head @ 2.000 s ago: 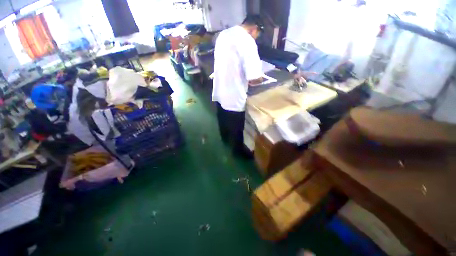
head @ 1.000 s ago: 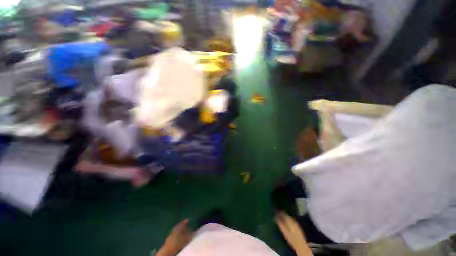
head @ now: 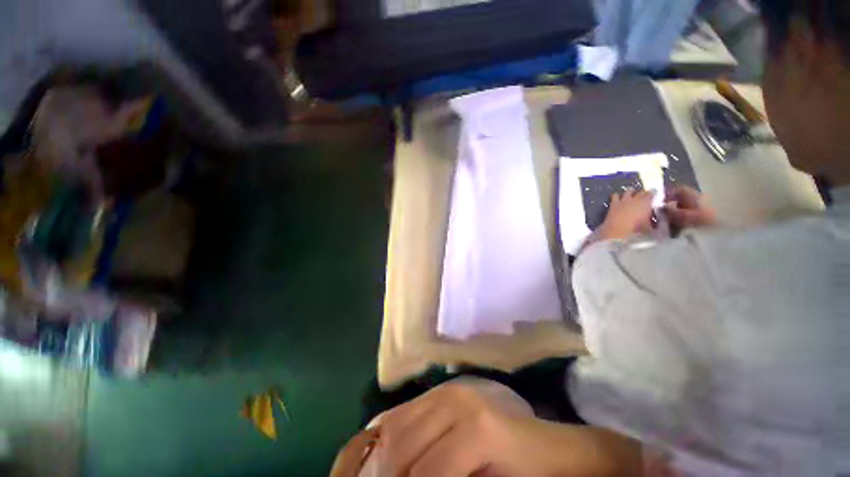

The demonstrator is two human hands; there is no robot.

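My right hand [head: 457, 430] is large at the bottom edge, its forearm coming in from the right. Its fingers are curled and cut off by the edge; whether they hold anything cannot be told. My left hand is not visible. A long pale lilac-white sheet [head: 499, 224] lies on the beige cloth-covered table [head: 410, 279]. To its right, a co-worker's two hands are at a white template [head: 571, 200] with a rounded-square opening. The template lies on dark speckled cloth [head: 610, 121].
The co-worker's pale sleeve and back [head: 708, 326] fill the right side. A steam iron [head: 722, 129] sits at the table's far right. A black padded board [head: 447, 47] runs behind the table. Heaped cloth [head: 84, 224] is at left. A yellow scrap [head: 264, 413] lies on the green floor.
The view has swung to the table and co-worker, now much closer. One second ago two hands showed low in view, over the aisle floor; now one shows, larger, beside the table's front edge.
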